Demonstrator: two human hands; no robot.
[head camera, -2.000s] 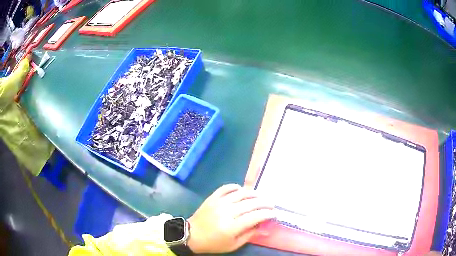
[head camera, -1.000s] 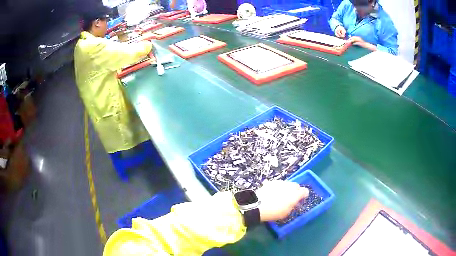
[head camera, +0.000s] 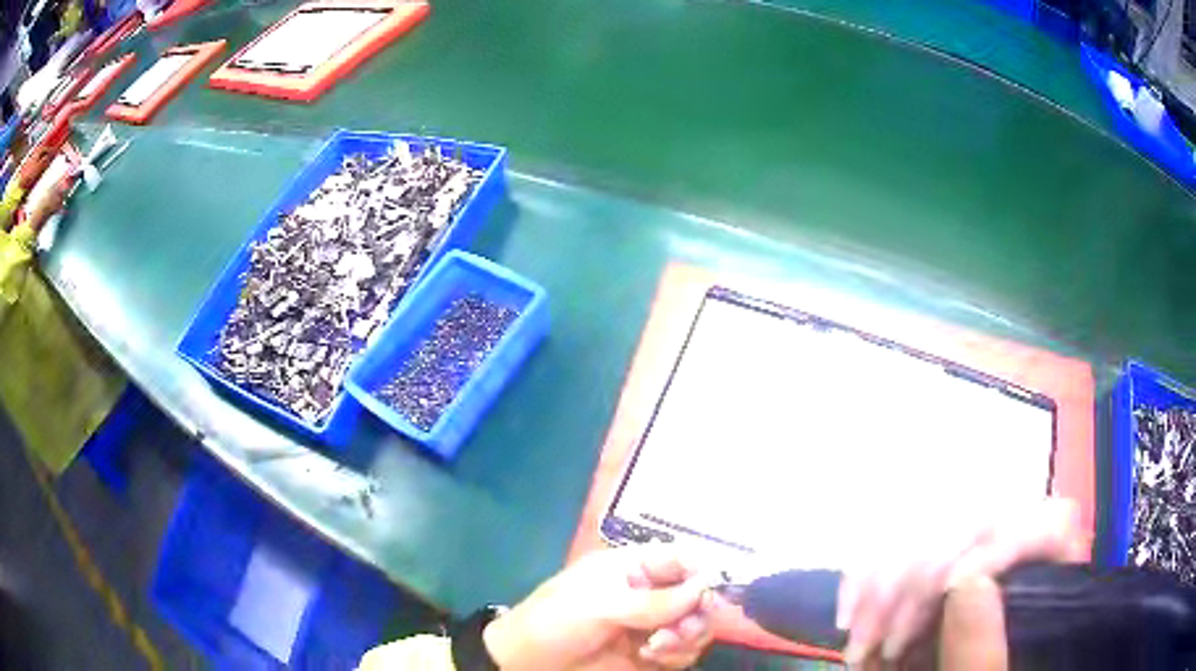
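A white screen panel (head camera: 839, 433) with a thin black edge lies in an orange-red foam fixture (head camera: 1072, 452). My right hand (head camera: 964, 583) is wrapped around a thick black electric screwdriver (head camera: 794, 603), held level over the panel's near edge with its tip pointing left. My left hand (head camera: 617, 610) is at the near left corner of the fixture, its thumb and fingertips pinched together at the screwdriver's tip. A screw there is too small to make out. The right hand is overexposed and partly blurred.
A large blue bin (head camera: 335, 282) of metal pieces touches a small blue screw bin (head camera: 453, 354) on the left. Another blue parts bin (head camera: 1163, 485) stands right of the fixture. Spare panels in fixtures (head camera: 308, 46) lie far left. A floor bin (head camera: 236, 577) and a yellow sleeve (head camera: 16, 262) show left.
My left hand has moved from the small screw bin to the panel's near edge. My right hand and the screwdriver have come into view. The view has swung back right and down.
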